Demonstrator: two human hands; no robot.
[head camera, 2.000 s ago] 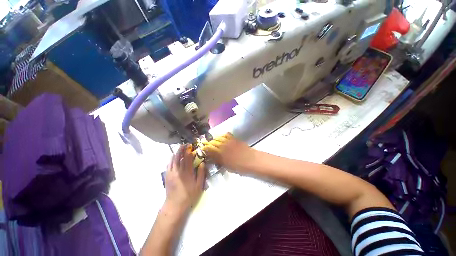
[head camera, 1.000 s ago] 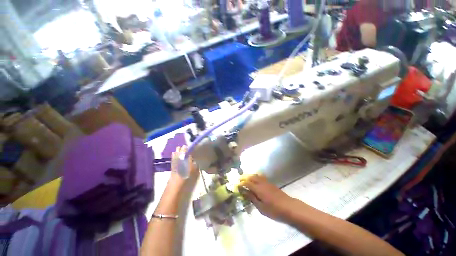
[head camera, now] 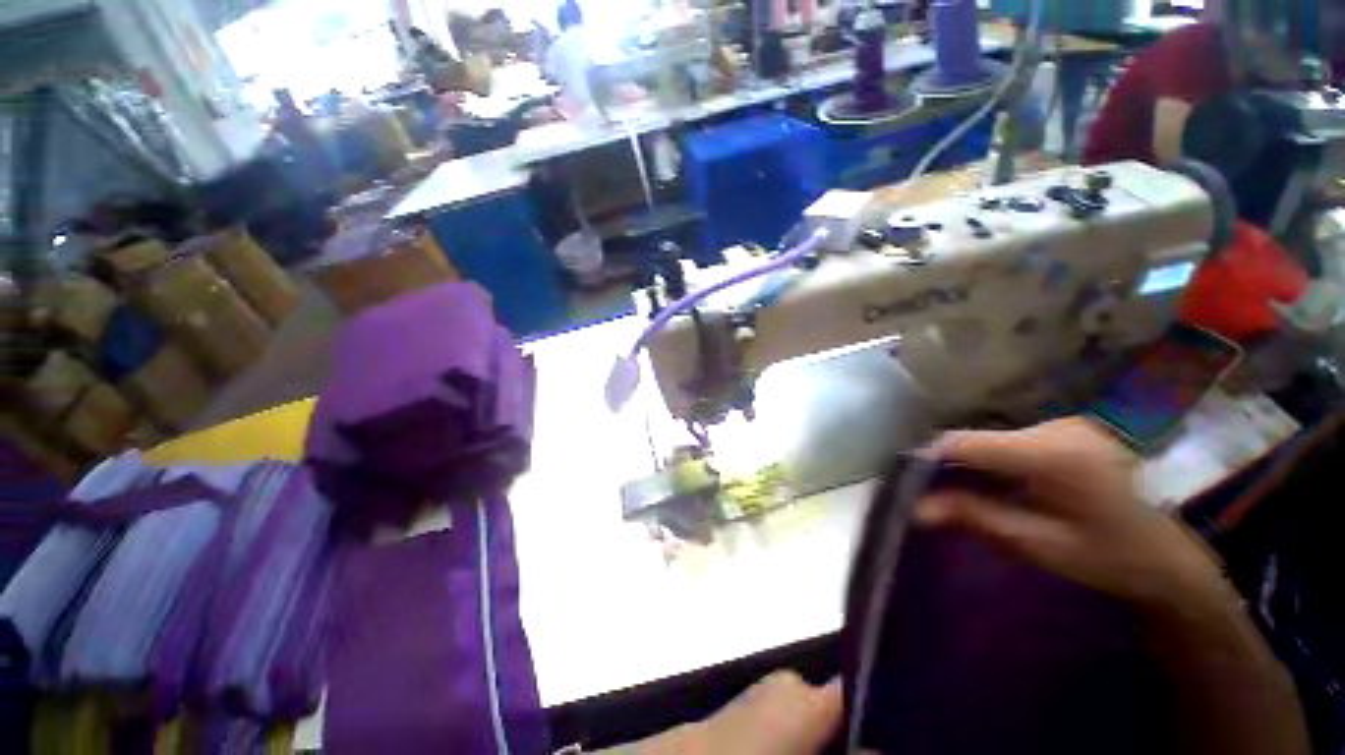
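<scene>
My right hand (head camera: 1040, 494) is shut on the upper edge of a dark purple piece (head camera: 1003, 634) with a pale line, raised at the lower right in front of the sewing machine (head camera: 944, 303). My left hand (head camera: 774, 718) is at the bottom edge, partly cut off and blurred, beside the lower end of the pale line; its fingers are not clear. The metal plate with yellow parts (head camera: 716, 490) lies under the machine head with no hand on it.
A thick stack of purple panels (head camera: 421, 391) stands at left, a sewn piece with a white line (head camera: 406, 634) below it. Bundled lilac strips (head camera: 162, 575) lie far left. A phone (head camera: 1165, 387) and red bag (head camera: 1246, 280) are at right. A person in red (head camera: 1143, 96) is behind.
Both hands have left the needle area and moved toward the lower right. The purple piece is now raised there. The view has swung up and left, showing more of the workshop.
</scene>
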